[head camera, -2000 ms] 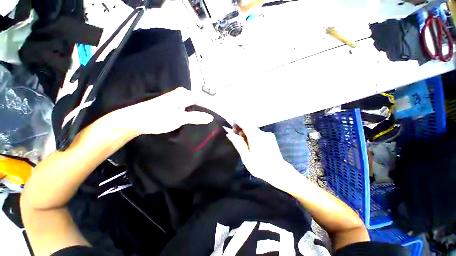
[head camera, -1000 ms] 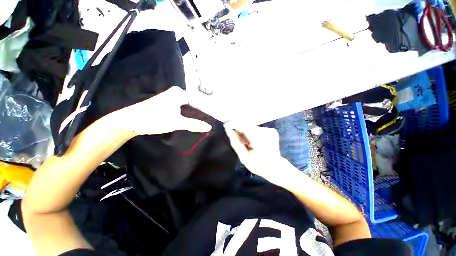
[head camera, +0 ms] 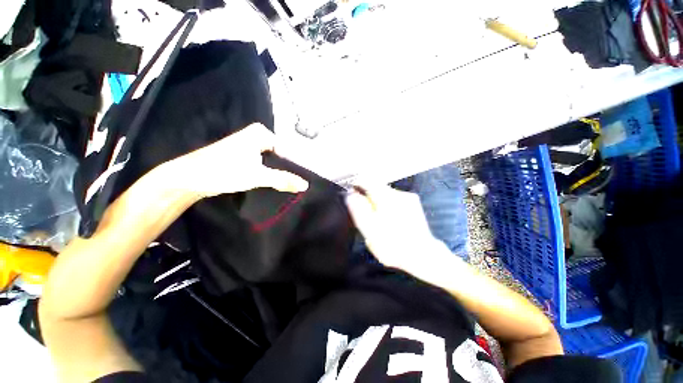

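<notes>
A black backpack with a thin red line lies on my lap and against the white table's edge. My left hand grips the fabric, its thumb and fingers pinching an edge of it. My right hand is at the right end of the same edge, fingers curled, close to the fabric. What is inside the right hand is too blurred and overexposed to tell. Long black straps with white strips run along the bag's left side.
The white machine table holds metal machine parts, a yellow-tan handle, black pieces and red-handled scissors. Blue baskets stand right. Clear plastic and an orange item are left.
The view has shifted slightly, so the scissors sit higher at the right. The red line on the bag has moved a little left and bent. Both hands stay at the fabric edge.
</notes>
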